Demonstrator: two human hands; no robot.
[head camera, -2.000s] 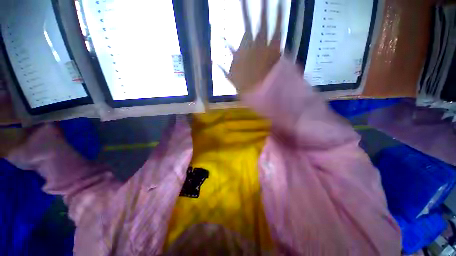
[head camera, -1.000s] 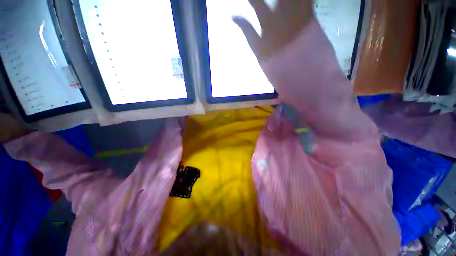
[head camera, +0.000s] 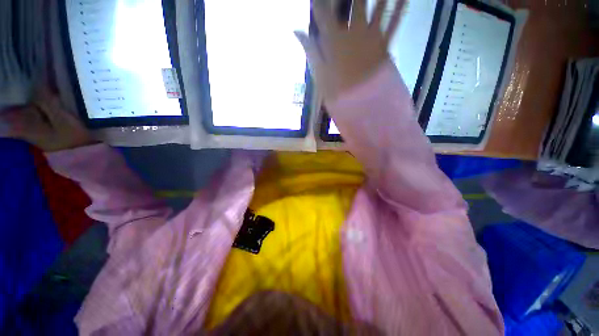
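Observation:
Four lit tablets lie in a row in pale foam sleeves, showing white list pages: one at left (head camera: 121, 62), one in the middle (head camera: 256, 65), a third (head camera: 410, 36) partly hidden by my right hand, and a fourth (head camera: 469, 75) at right. My right hand (head camera: 351, 49) is over the third tablet, bare, blurred, with fingers spread and holding nothing; whether it touches the screen cannot be told. My left hand (head camera: 56, 125) is blurred at the bench's front edge, fingers apart, just below a stack of sleeved tablets (head camera: 23, 52).
The bench's orange surface (head camera: 529, 85) shows right of the row. Another sleeved stack (head camera: 568, 118) is at the right end, with another person's pink sleeve (head camera: 552, 203) below it. Blue bins or bags (head camera: 532, 266) are at lower right; blue and red material (head camera: 62, 197) is at lower left.
The view has shifted left, bringing the left stack and more of my left hand into sight. My right hand moved from the right-middle tablets, staying open. Four screens remain lit.

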